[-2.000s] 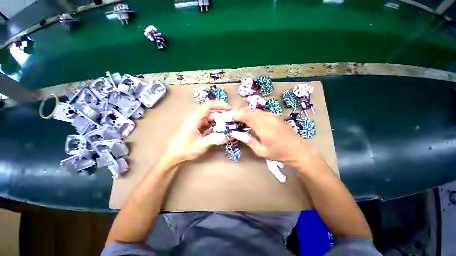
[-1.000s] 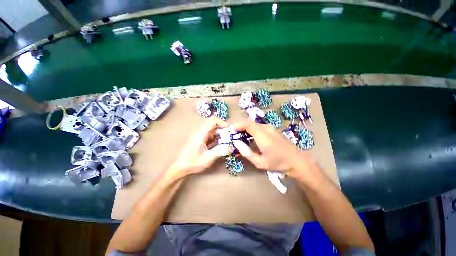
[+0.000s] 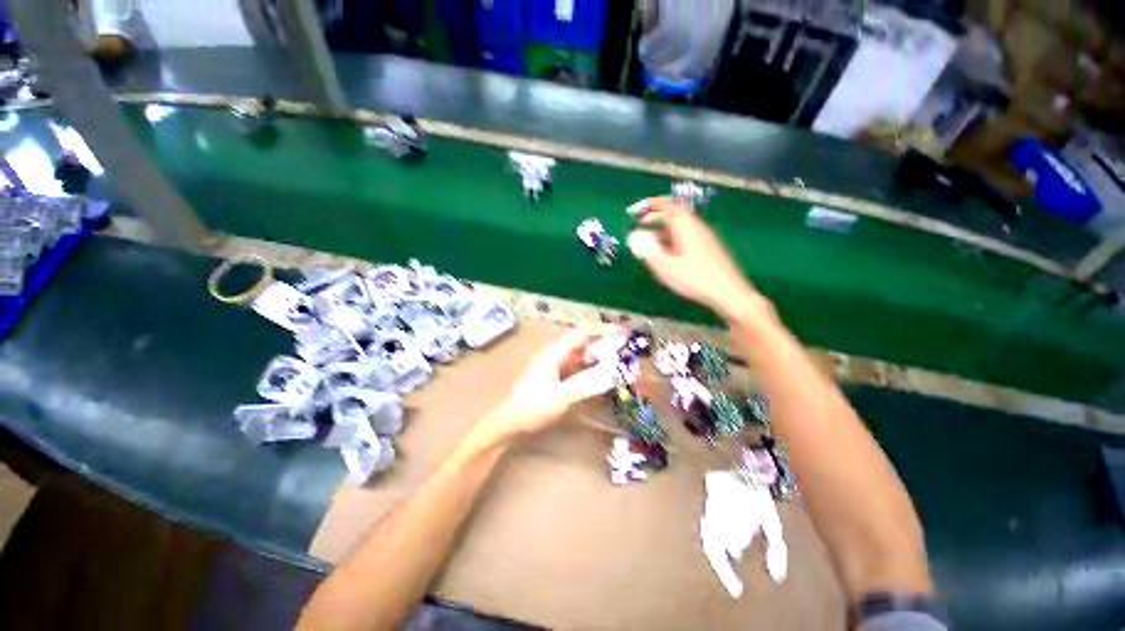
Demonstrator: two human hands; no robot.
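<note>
My left hand (image 3: 555, 385) holds a wired unit (image 3: 627, 370), white and dark, over the cardboard; a green speckled circuit board (image 3: 642, 419) hangs below it. My right hand (image 3: 679, 253) is stretched out over the green conveyor belt, fingers apart and with white finger covers, and nothing is seen in it. A small white and dark unit (image 3: 597, 240) lies on the belt just left of its fingertips. More circuit board assemblies (image 3: 723, 413) lie on the cardboard between my arms, partly blurred. A white and dark piece (image 3: 629, 461) lies below my left hand.
Grey-white housings (image 3: 370, 345) are piled at left beside a yellowish ring (image 3: 239, 280). A white glove (image 3: 740, 524) lies on the tan cardboard (image 3: 494, 555). Other units (image 3: 532, 171) sit along the conveyor belt (image 3: 407, 203). A blue tray (image 3: 56, 265) with parts stands at far left.
The view has tilted up and turned. My right hand has let go of the unit and reached forward over the belt. My left hand still holds the unit. The glove looks more spread out.
</note>
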